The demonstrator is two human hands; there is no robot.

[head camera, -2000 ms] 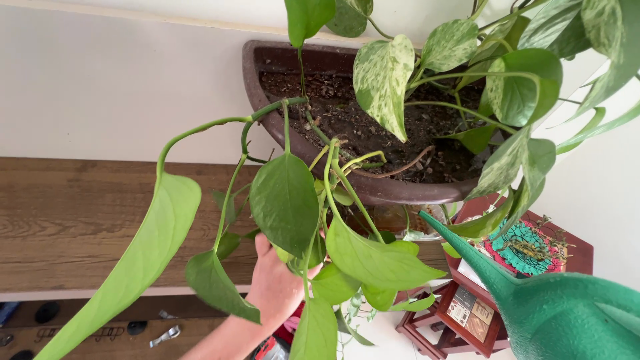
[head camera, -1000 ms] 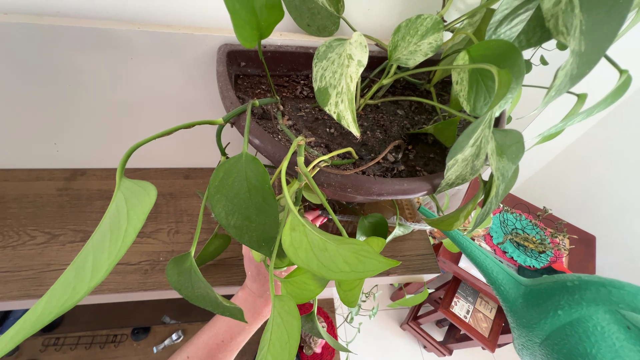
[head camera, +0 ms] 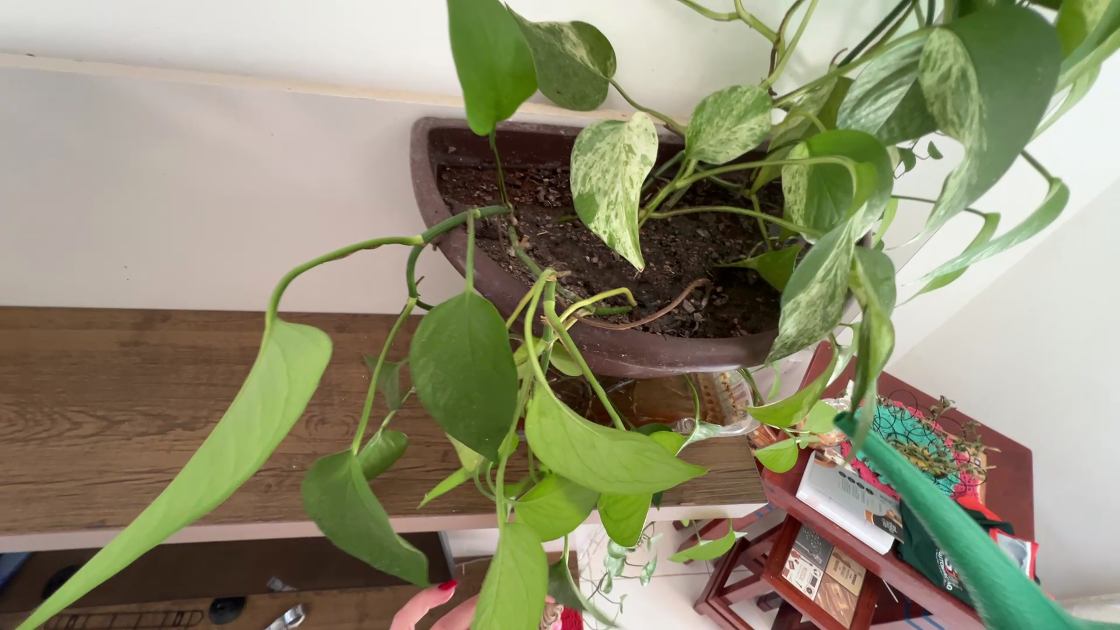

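A brown plastic half-round planter [head camera: 665, 350] with dark soil [head camera: 577, 219] is fixed against the white wall, with pothos vines hanging over its rim. Below the planter lies a clear plastic tray [head camera: 674, 402] with brownish liquid. At the bottom edge my left hand [head camera: 433, 608] shows only its fingers, one with a red nail, partly behind a pothos leaf [head camera: 512, 577]; whether it holds anything cannot be told. The spout of a green watering can [head camera: 954, 525] enters from the lower right, its tip beside the variegated leaves. The right hand is out of view.
A wooden shelf [head camera: 175, 420] runs under the planter from the left. At right stands a dark red wooden side table [head camera: 1006, 464] with a turquoise and pink mat [head camera: 919, 437], a small plant and packages. A lower compartment at bottom left holds a black wire rack [head camera: 131, 619].
My left hand has moved down from among the hanging leaves to the bottom edge. The watering can has moved lower right, with less of its body showing.
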